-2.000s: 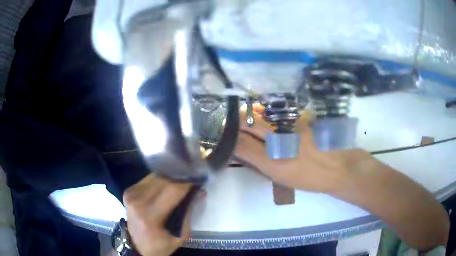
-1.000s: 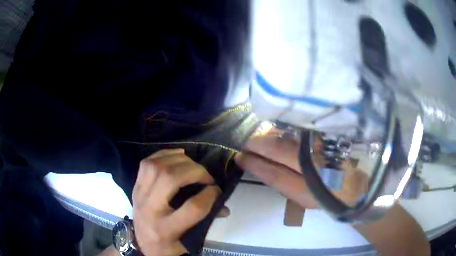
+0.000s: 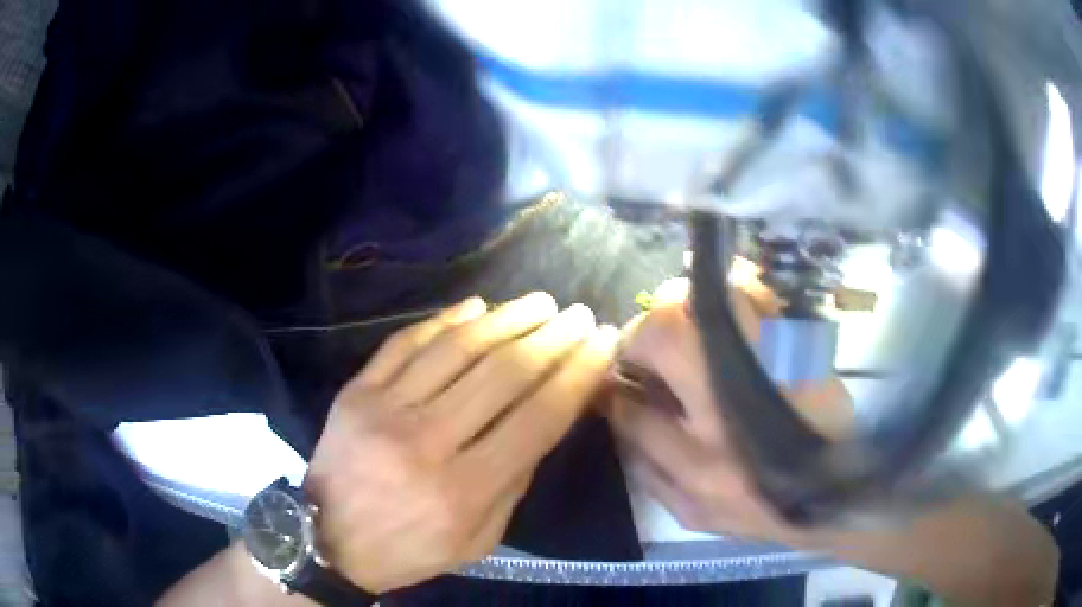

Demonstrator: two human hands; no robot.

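A dark denim garment (image 3: 214,154) with orange and pale stitch lines lies across the left and centre and runs under the white sewing machine head (image 3: 617,107). My left hand (image 3: 463,415), with a watch on the wrist, lies flat on the cloth, fingers together and pointing at the lit needle area; its thumb and palm are hidden. My right hand (image 3: 676,391) is beside its fingertips, fingers curled at the garment's edge, partly behind a blurred curved guard (image 3: 742,385). The needle is not visible.
The white machine table (image 3: 214,445) has a ruler-marked front edge (image 3: 617,569). A spring tension assembly with a grey knob (image 3: 795,350) stands out from the machine head, over my right hand. A brown piece (image 3: 854,299) shows beyond it.
My left hand has gone from a curled grip on the cloth to lying flat, its fingertips now closer to my right hand. The dark cloth now reaches the table's front edge. The camera view has shifted.
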